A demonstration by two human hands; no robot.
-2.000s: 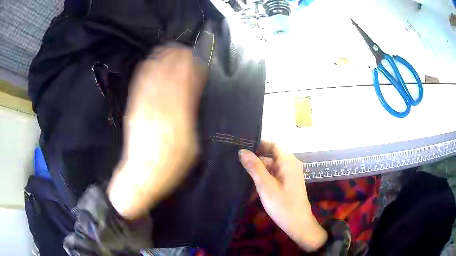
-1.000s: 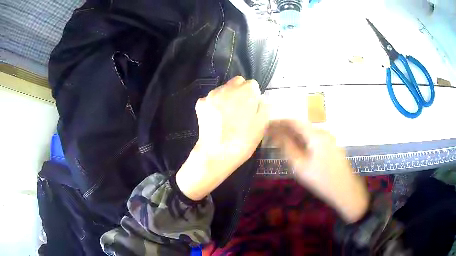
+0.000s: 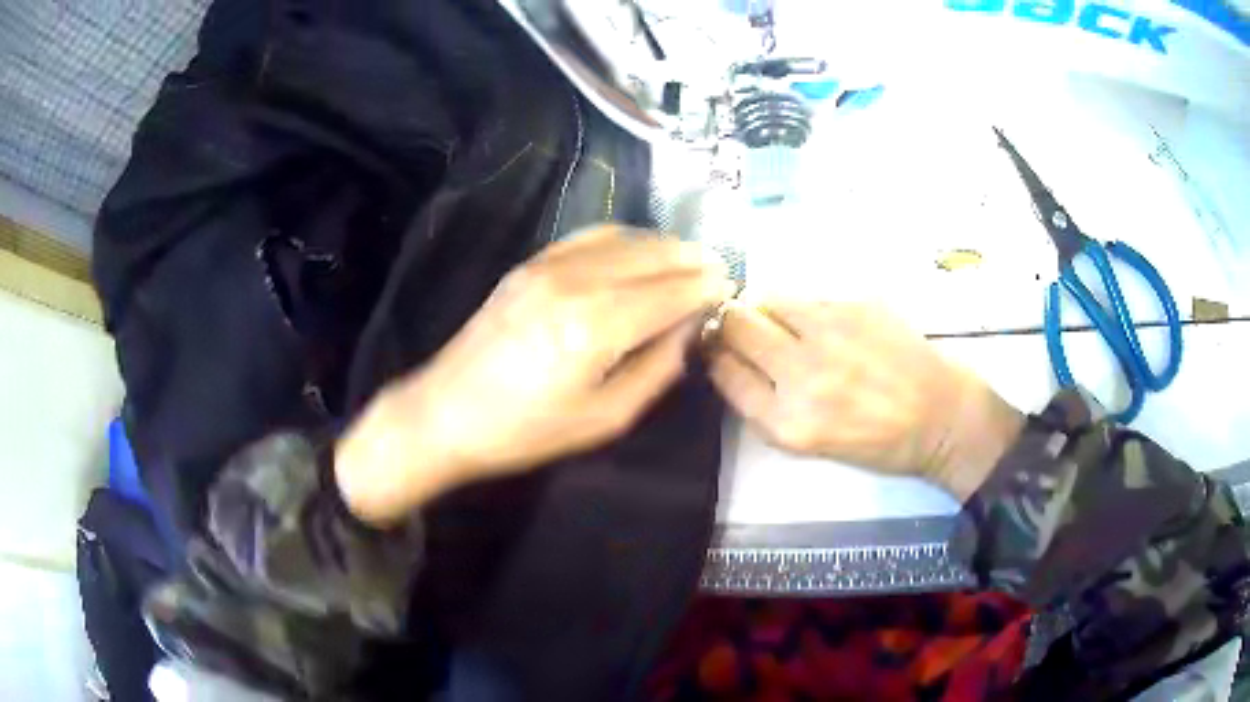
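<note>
A dark garment (image 3: 452,165) with pale topstitching lies over the left and centre, its right edge on the white machine table (image 3: 850,480). My left hand (image 3: 548,364) lies on the garment, slightly blurred, fingertips pinching its right edge. My right hand (image 3: 836,391) meets it from the right, fingertips closed on the same edge. The fingertips of both hands almost touch, and what lies between them is too small to tell. The shiny needle area of the sewing machine (image 3: 713,117) is just above the hands.
Blue-handled scissors (image 3: 1104,309) lie at right, beyond my right hand. A ribbed tension dial (image 3: 770,121) is at the top. A ruler strip (image 3: 836,568) runs along the table's front edge. A small tan patch (image 3: 958,259) is on the table. Red-black patterned cloth (image 3: 836,645) is below.
My right hand has moved up and left from the table's front to the garment edge, meeting my left hand. The view has shifted, showing more of the machine and its lettering at the top.
</note>
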